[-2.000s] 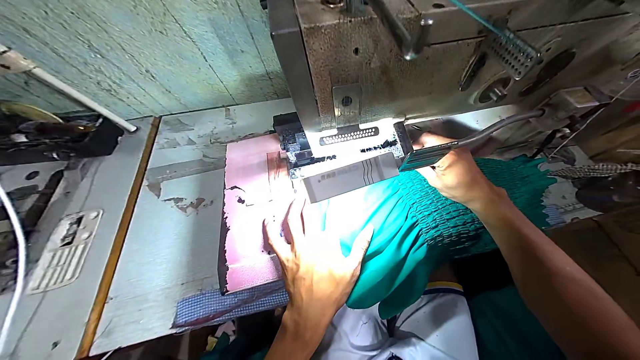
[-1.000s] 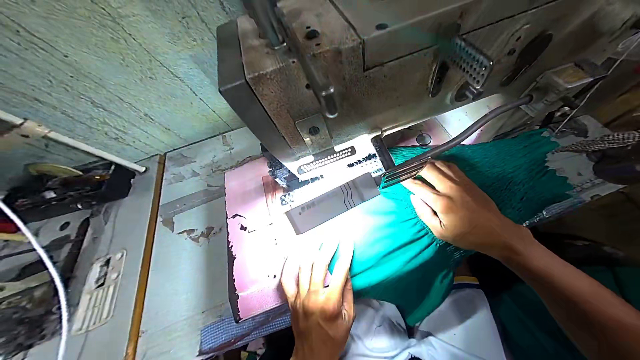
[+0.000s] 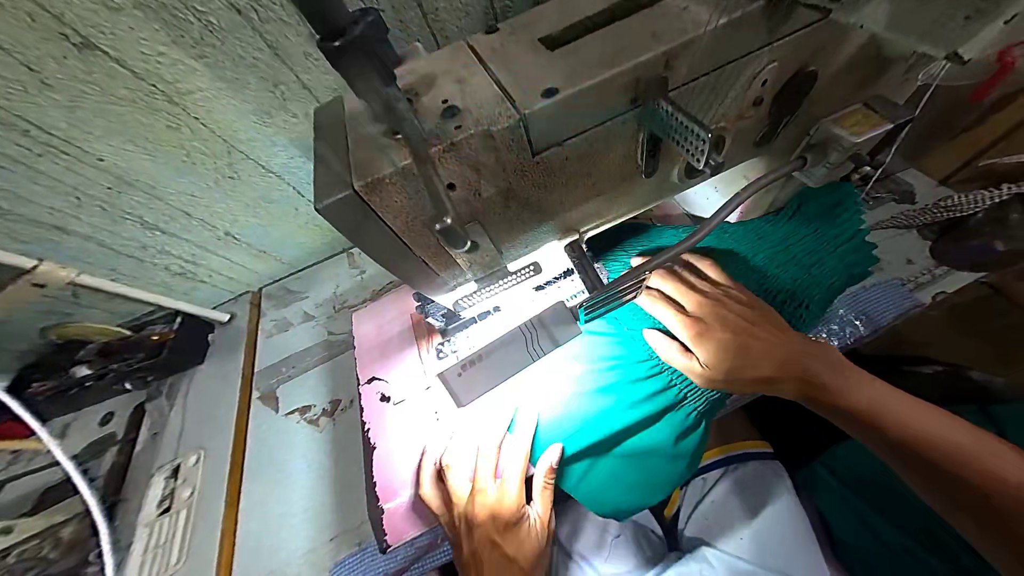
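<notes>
Green fabric [image 3: 640, 432], gathered in rows on its right part, lies under the head of an industrial sewing machine [image 3: 488, 168]. My right hand [image 3: 712, 328] rests on the gathered part, fingers bent beside a black slotted guide [image 3: 612, 298]. At the fabric's lower left edge, my left hand [image 3: 496, 488] lies with its fingers spread, partly over a pink sheet [image 3: 392, 464]. A grey rectangular cover [image 3: 512, 352] sits in front of the brightly lit needle area. Glare hides the needle and the fabric beneath it.
A metal rod [image 3: 432, 184] hangs before the machine head, and a dark cable [image 3: 736, 200] curves above my right hand. On the left are a wooden strip [image 3: 240, 448], a black tray [image 3: 176, 344] with small items and a white cable [image 3: 76, 480]. A painted wall [image 3: 144, 136] stands behind.
My right hand has moved from beside the slotted guide onto the gathered green fabric. My left hand has shifted lower on the work surface. The view has turned and shifted.
</notes>
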